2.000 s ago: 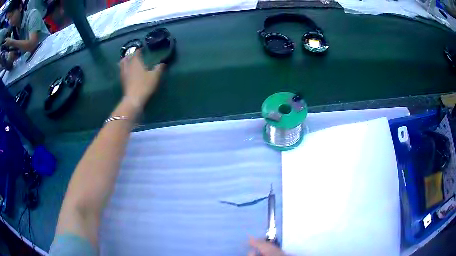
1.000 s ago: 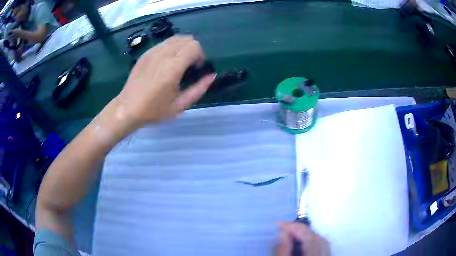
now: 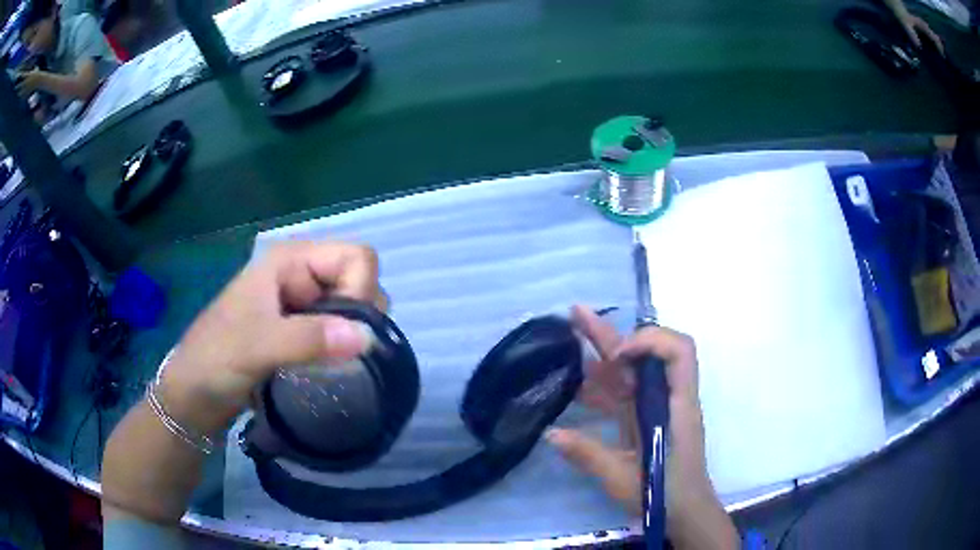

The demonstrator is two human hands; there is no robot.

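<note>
Black headphones lie over the foam sheet, the headband curving towards me. My left hand grips the left ear cup, thumb on its face and fingers over its top rim. The right ear cup is tilted beside my right hand. My right hand holds the soldering iron, its silver barrel and tip pointing away from me; its thumb and a finger are spread by the right cup. Whether they touch the cup is unclear.
A solder wire spool stands at the mat's far edge. White paper lies right of the foam, then a blue tray. More headphones lie on the green belt. A person sits far left; another person's hand shows top right.
My left hand has come back from the belt with the headphones to the foam. My right hand has moved up with the iron and sits beside the right cup.
</note>
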